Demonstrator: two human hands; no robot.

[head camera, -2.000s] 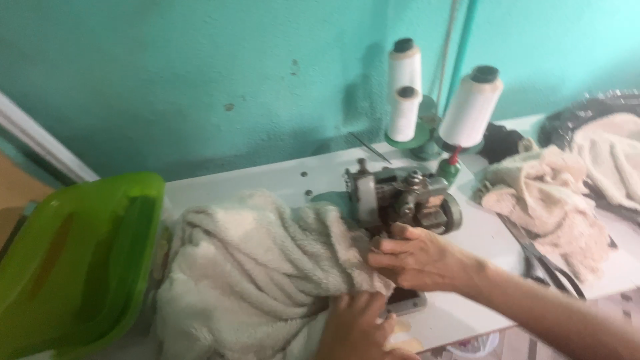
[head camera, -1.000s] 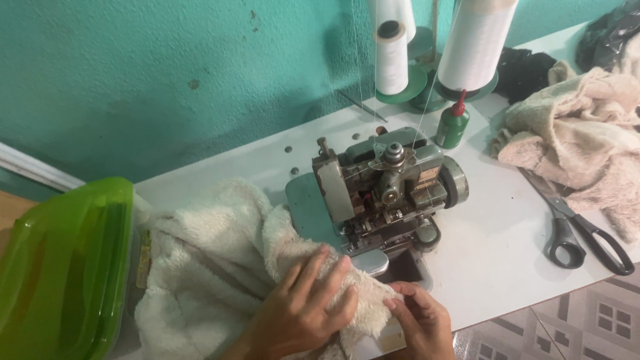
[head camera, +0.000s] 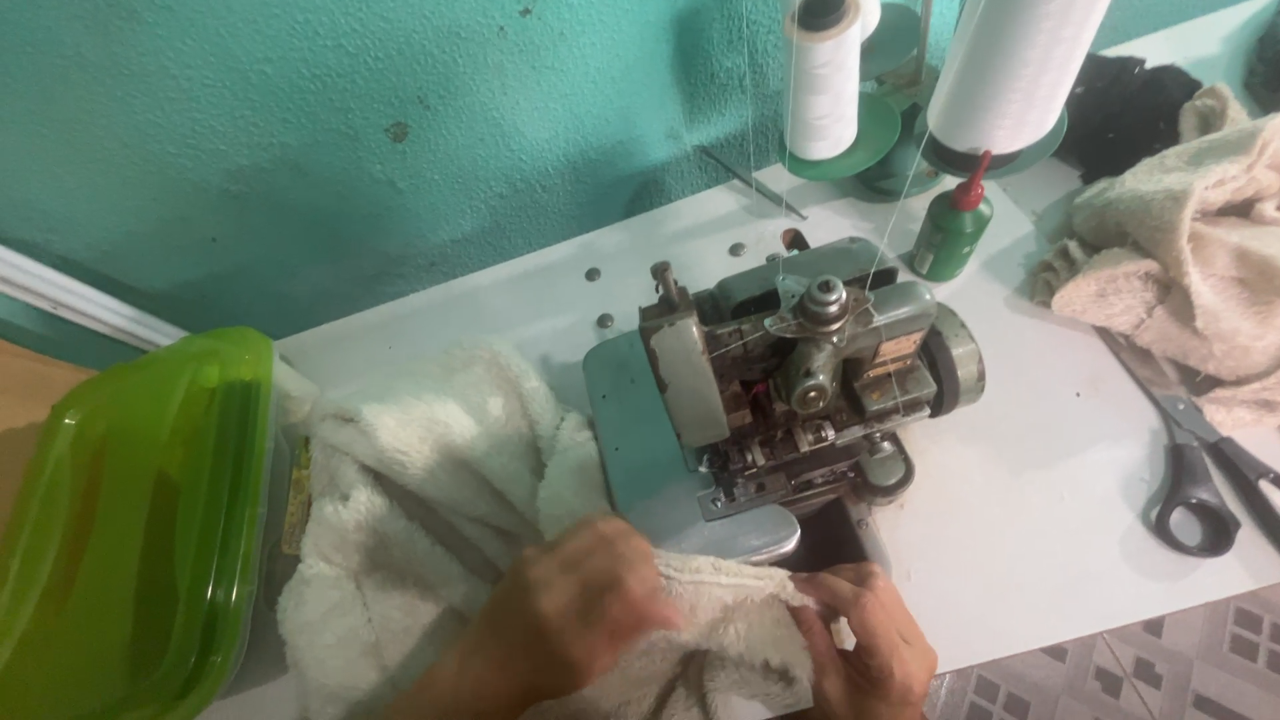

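A cream plush fabric [head camera: 440, 480] lies bunched to the left of an overlock sewing machine [head camera: 800, 370] and runs along the front of its base. My right hand [head camera: 865, 640] pinches the corner of a seamed edge between thumb and fingers, just in front of the machine. My left hand [head camera: 585, 600] is over the fabric left of it, blurred and with curled fingers; whether it grips any cloth cannot be told. The stitching area of the machine has no fabric under it.
A green-lidded plastic box [head camera: 140, 520] stands at the left. Behind the machine are thread cones [head camera: 825, 90], a green bottle with a red nozzle [head camera: 953, 225] and tweezers [head camera: 755, 183]. Black-handled scissors [head camera: 1195, 490] and beige fabric [head camera: 1190, 240] lie at the right.
Two seconds ago the fabric and my right hand were up against the machine; now both are in front of it. My left hand has moved off the fabric's edge near my right hand. The view has shifted closer.
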